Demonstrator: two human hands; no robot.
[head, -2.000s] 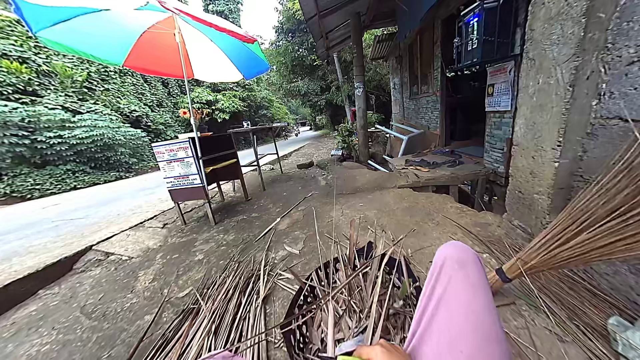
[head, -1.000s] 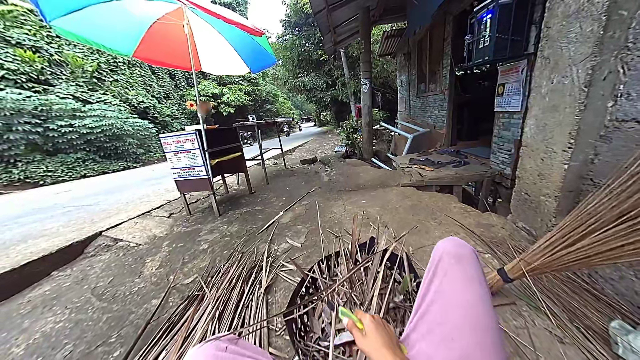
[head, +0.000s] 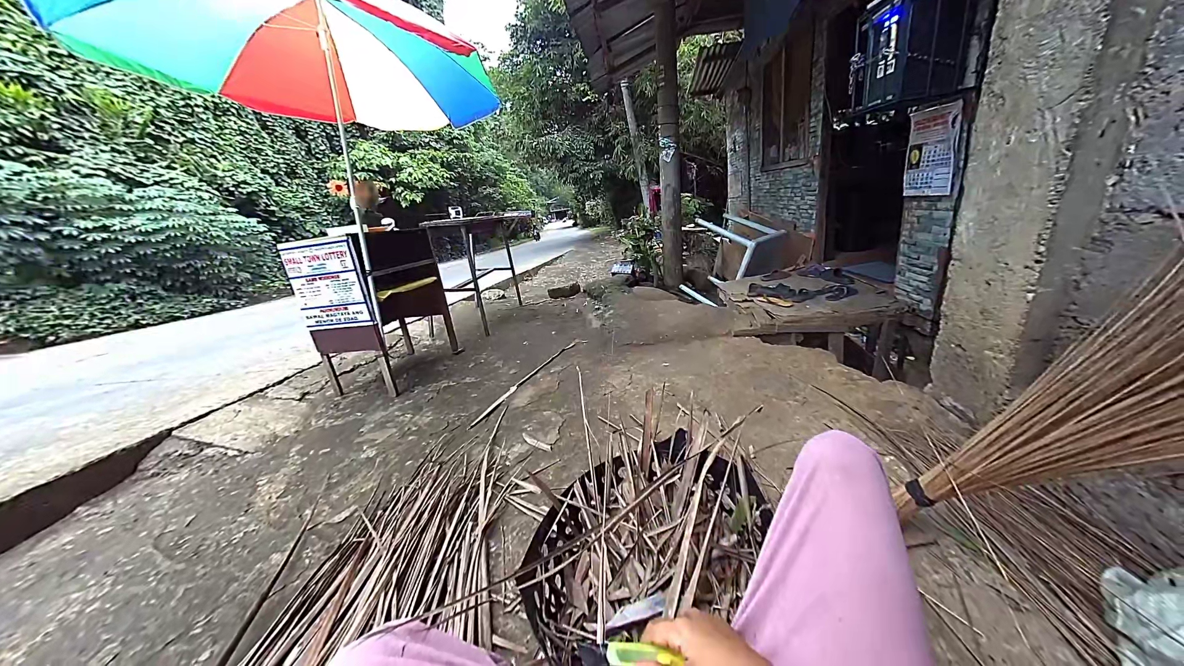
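At the bottom edge, my right hand point(head: 703, 640) is closed around the yellow-green handle of a knife point(head: 638, 611), whose blade lies over a black plastic basket point(head: 546, 546). Dry leaf strips and scraps point(head: 647, 527) fill the basket, some poking up past its rim. A pile of dry palm midribs point(head: 407, 546) lies on the ground left of the basket. Right of my raised knee leans a stick broom point(head: 1045, 425) bound with a black band. My left hand is out of the frame.
A wooden stand with a sign point(head: 328, 287) and a striped umbrella point(head: 370, 55) stands by the road at left. Ahead right is a low wooden platform point(head: 805, 319) with footwear on it, by a doorway. More thin sticks point(head: 1045, 546) lie along the concrete wall point(head: 1027, 185).
My right hand with the knife has moved lower in the view since one second ago, and the blade now shows over the basket.
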